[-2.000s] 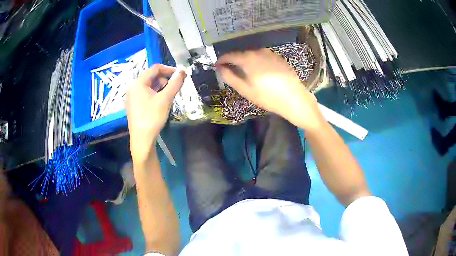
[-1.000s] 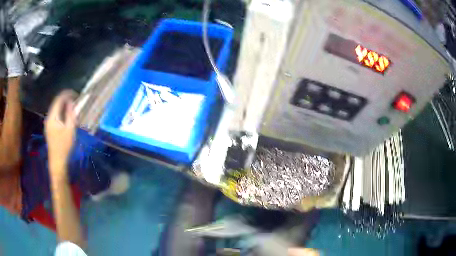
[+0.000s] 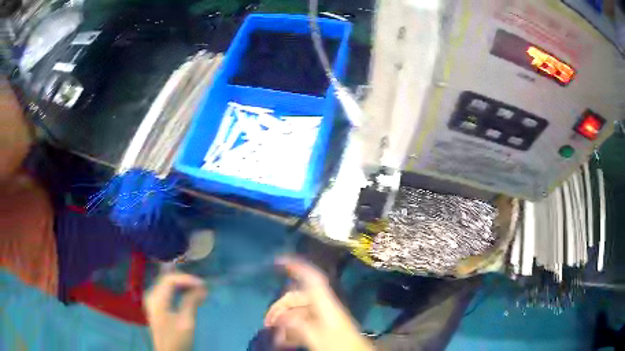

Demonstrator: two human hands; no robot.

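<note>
My left hand point(image 3: 175, 308) is at the lower left, below the bench edge, with thumb and fingertips pinched on one end of a thin, blurred strip point(image 3: 240, 274). The strip runs across to the fingertips of my right hand point(image 3: 305, 305), at the lower middle, which appear closed on its other end. My right hand is motion-blurred, and its exact grip is hard to make out. Both hands are in front of the bench, away from the machine head point(image 3: 373, 202).
A blue bin point(image 3: 188, 147) holds white sleeves point(image 3: 267, 151). Long strips point(image 3: 168, 113) with blue wires lie left of it. Small metal pieces point(image 3: 435, 233) are heaped under the grey machine point(image 3: 459, 161). Another strip bundle point(image 3: 555, 226) is right. A person in orange point(image 3: 24, 226) is at left.
My left hand has moved from the left strip bundle down and right, now with a thin strip. My right hand has come up into view. The camera view has shifted slightly left.
</note>
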